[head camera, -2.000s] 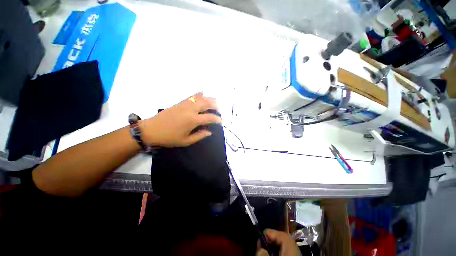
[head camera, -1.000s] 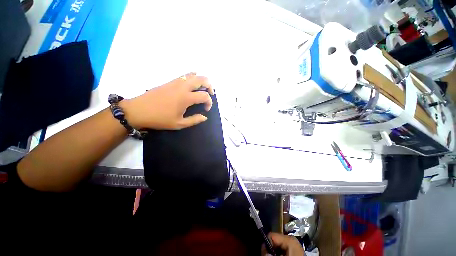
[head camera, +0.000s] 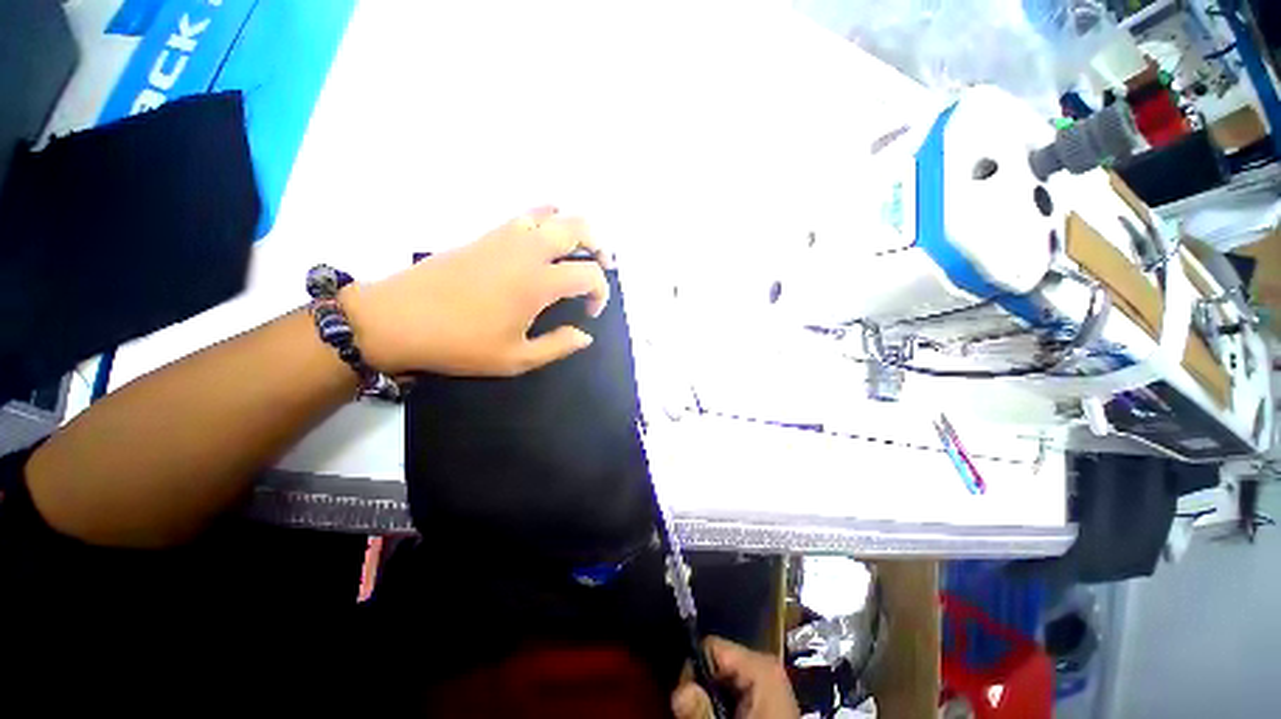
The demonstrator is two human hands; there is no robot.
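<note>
A black fabric panel [head camera: 527, 457] lies at the front of the white table, its rounded end over the front edge. My left hand [head camera: 485, 302] rests on its far part with fingers curled, pressing it down. My right hand [head camera: 745, 683], cut off by the bottom edge, holds the shears [head camera: 669, 541] by the handles. Their long blades run along the panel's right edge; whether they are parted I cannot tell. A second black panel [head camera: 127, 232] lies at the left, partly on the blue sheet [head camera: 288, 106].
The white sewing machine [head camera: 983, 204] stands at the right, its needle area [head camera: 882, 351] low on its near side. Pink and blue snips [head camera: 961, 455] lie on the table. Thin dark threads lie near the panel. An open box with waste [head camera: 839, 597] sits below the ruler edge [head camera: 871, 537].
The view has shifted. The shears' blades have moved up along the panel's right edge, and my right hand has come closer to the panel. My left hand stays on the panel.
</note>
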